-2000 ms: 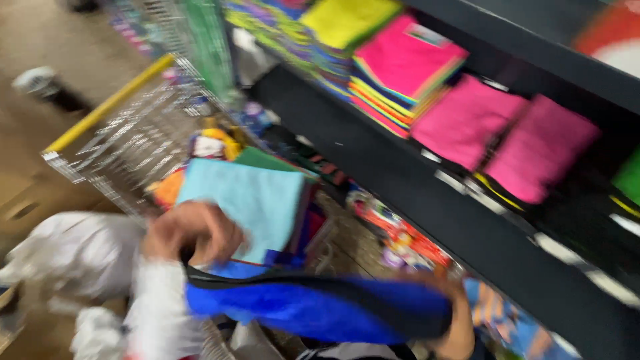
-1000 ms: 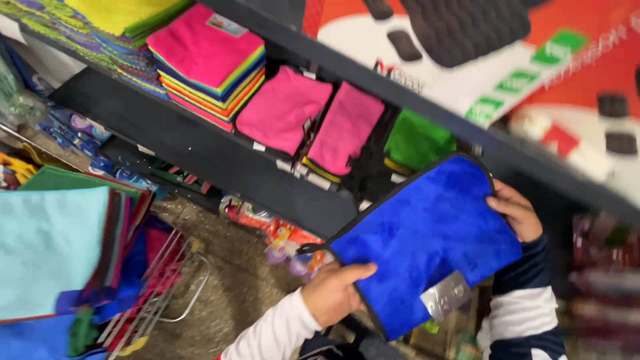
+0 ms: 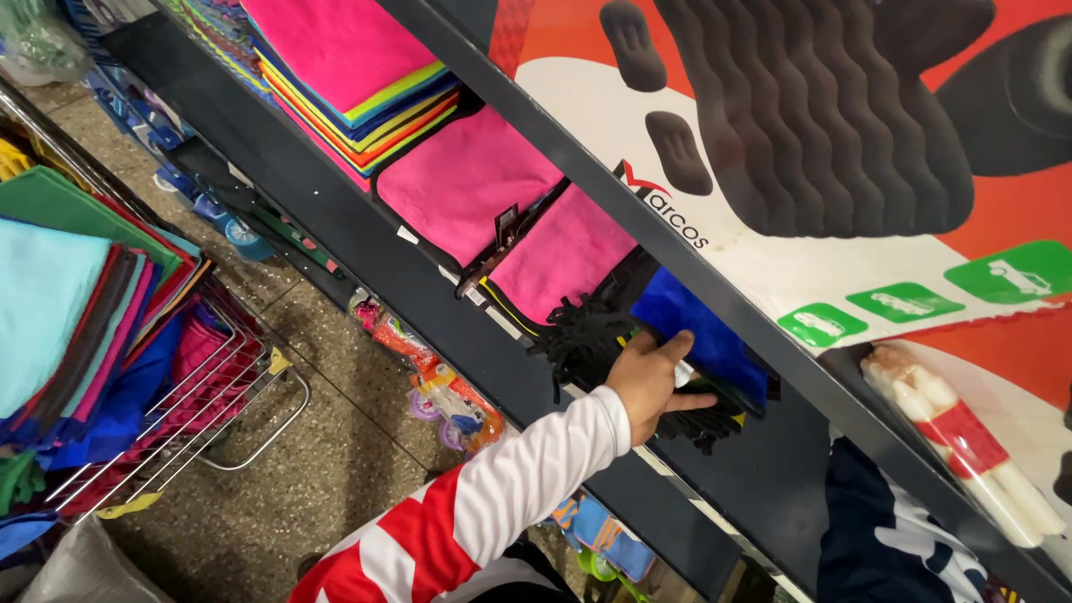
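My left hand (image 3: 657,381), in a white and red sleeve, reaches onto the dark shelf with its fingers spread. It lies over the near edge of a blue cloth (image 3: 691,335) and beside a black fringed item (image 3: 590,335). Whether the fingers grip anything cannot be told. To its upper left are folded pink cloths (image 3: 565,251) with black edging and a tag. My right hand is hidden behind the upper shelf; only its dark blue and white sleeve (image 3: 896,528) shows at the lower right.
A stack of folded colored cloths (image 3: 352,67) lies further left on the shelf. The upper shelf's metal edge (image 3: 670,226) runs diagonally over it. A wire shopping cart (image 3: 251,368) full of folded cloths stands at left. Packaged toys (image 3: 435,377) hang low. A wrapped pack of white rolls (image 3: 963,452) rests above.
The blue cloth, held up in both hands a second ago, is now on the shelf where a green cloth showed. My right hand has gone out of sight behind the upper shelf.
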